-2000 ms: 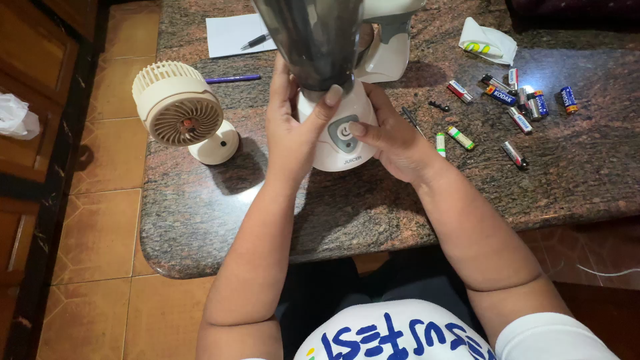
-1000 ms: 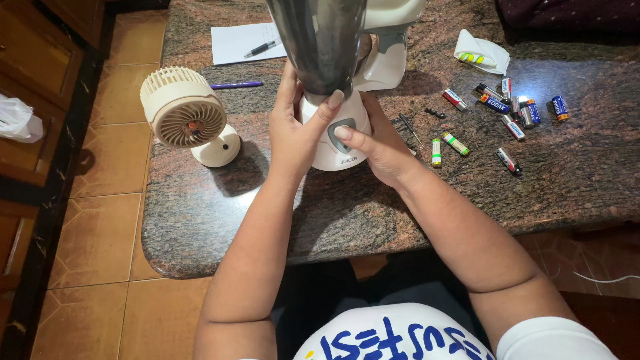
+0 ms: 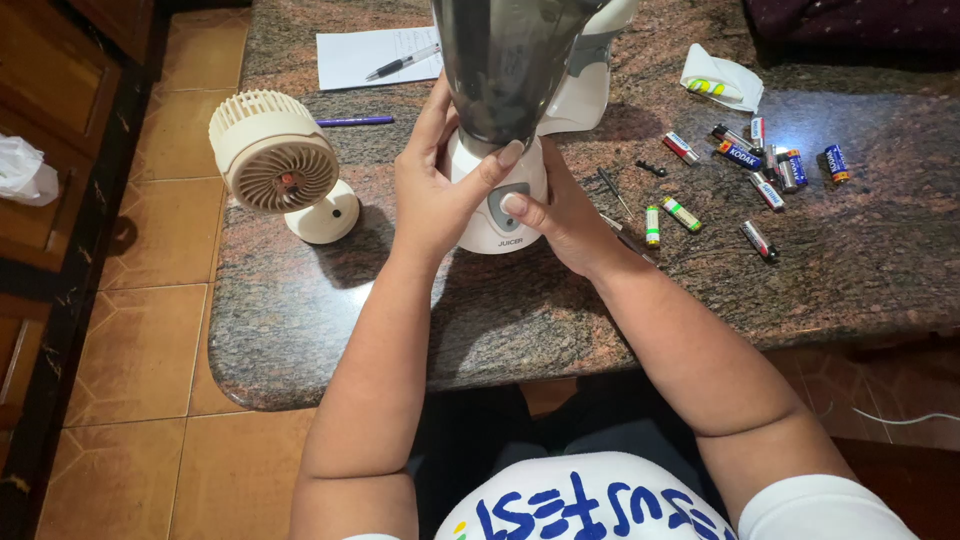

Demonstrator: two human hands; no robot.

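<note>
A white toy-like juicer (image 3: 500,231) with a dark translucent cup (image 3: 501,71) stands upright on the granite counter. My left hand (image 3: 442,176) is wrapped around the left side of its base, the thumb at the cup's foot. My right hand (image 3: 574,217) holds the base from the right, its thumb over the grey button panel (image 3: 511,196). The fingers behind the base are hidden. Behind and to the right of the cup stands another white and grey appliance (image 3: 589,86), partly cut off by the top edge.
A cream desk fan (image 3: 283,169) stands left, near a purple pen (image 3: 355,121) and a paper (image 3: 337,60) bearing a pen (image 3: 403,62). At right lie several loose batteries (image 3: 760,240), a small screwdriver (image 3: 615,193) and a white wrapper (image 3: 721,82). The counter's edge (image 3: 525,375) is near my body.
Two seconds ago the power symbol on the button panel was visible; my right thumb has moved left over it since. Both hands have stayed around the juicer's base.
</note>
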